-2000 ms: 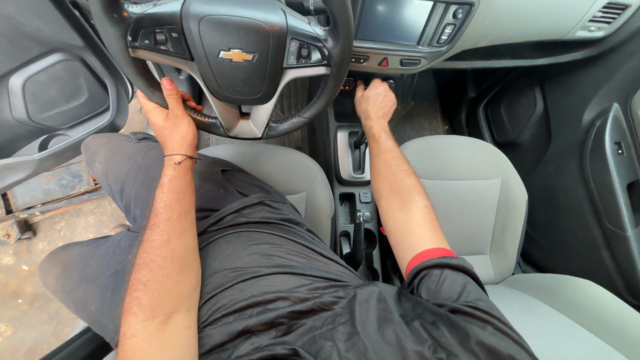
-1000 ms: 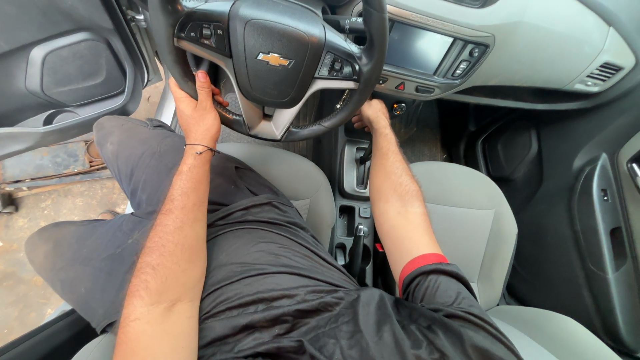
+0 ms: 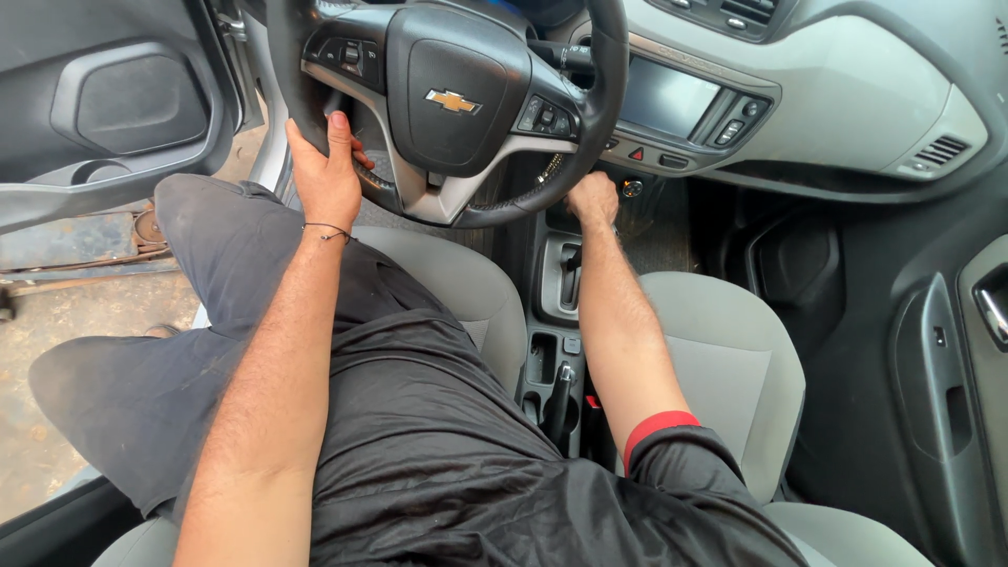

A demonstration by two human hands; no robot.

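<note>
My left hand (image 3: 329, 169) grips the lower left rim of a black Chevrolet steering wheel (image 3: 459, 87), thumb on the near side and fingertips behind. My right hand (image 3: 592, 197) is at the lower centre dashboard, its fingers curled beside a round climate control knob (image 3: 632, 187). What those fingers touch is hidden behind the hand. Just below my right wrist is the automatic gear selector (image 3: 568, 268), partly covered by the forearm. A dark touchscreen (image 3: 668, 96) sits above, with a red-marked hazard button (image 3: 636, 154) under it.
The handbrake lever (image 3: 561, 398) stands between my seat and the grey passenger seat (image 3: 720, 370). On the left the driver's door (image 3: 130, 102) is open, with rusty metal parts (image 3: 75, 240) on the ground outside. The glovebox side of the dashboard (image 3: 850, 87) is at upper right.
My right hand has moved left along the lower dashboard controls, uncovering a round knob on the right. My left hand stays on the steering wheel rim. The view has shifted somewhat.
</note>
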